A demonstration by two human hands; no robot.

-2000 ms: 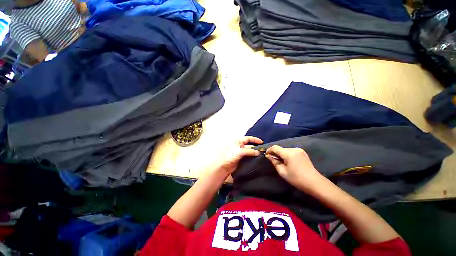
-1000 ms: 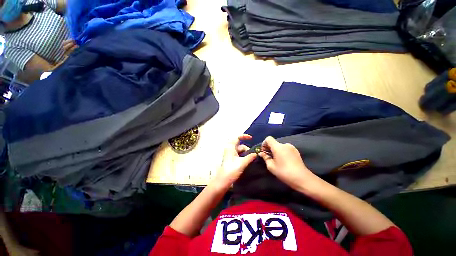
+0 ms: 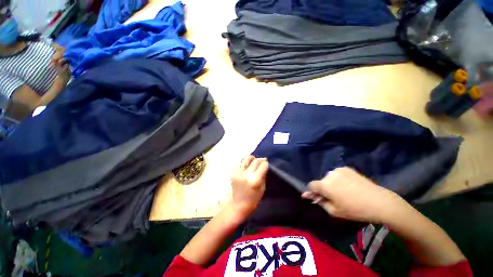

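A grey and navy garment with a small white label lies over the table edge in front of me. My left hand pinches the garment's edge at its left corner. My right hand is closed on the same edge further right, and a grey strip runs taut between them. Something small and pale shows at the right fingertips; I cannot tell what it is. A round dish of gold-coloured bits stands left of my left hand, beside the left garment pile.
A pale wooden table bears a far pile of grey garments, bright blue garments, black and clear plastic bags and thread cones with orange tops. A person in a striped top is at the far left.
My hands have moved apart along the garment edge, the right one to the right and down. The grey panel with the yellow mark is folded out of sight. The view has shifted, showing more thread cones.
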